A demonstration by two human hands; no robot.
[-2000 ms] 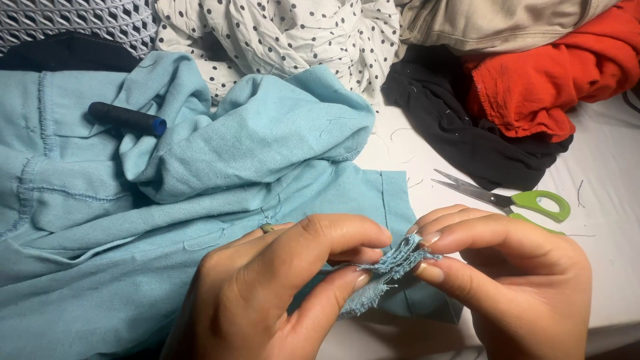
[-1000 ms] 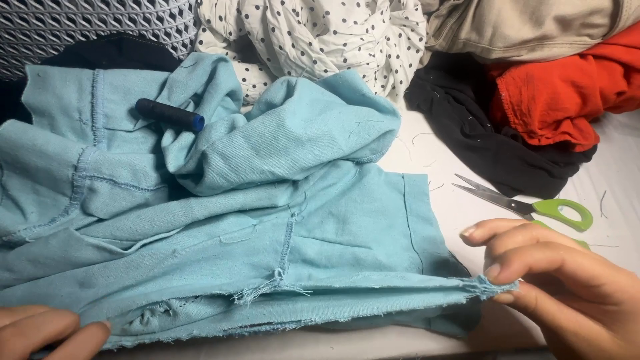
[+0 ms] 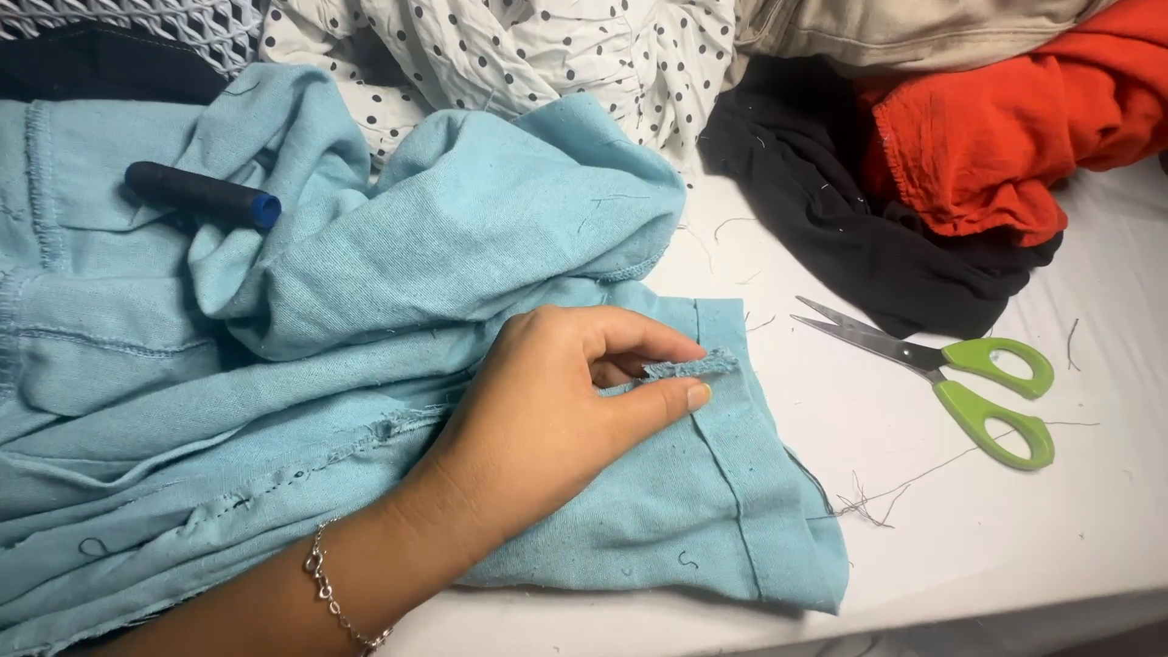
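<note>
My left hand comes in from the lower left and pinches a frayed seam edge between thumb and fingers, near the hemmed end of a light-blue garment. A chain bracelet is on the wrist. My right hand is out of view. A spool of dark thread with a blue end lies on the garment's upper left. Right of the garment, scissors with green handles rest on a white cloth surface, blades parted.
Loose threads lie beside the scissors. Along the back are polka-dot fabric, beige fabric, black fabric, red fabric and a grey openwork basket. A surface edge runs along the lower right.
My left hand has moved right from the lower left to the hem end. My right hand, which pinched the frayed edge there, has left the view. The stretched edge is now slack.
</note>
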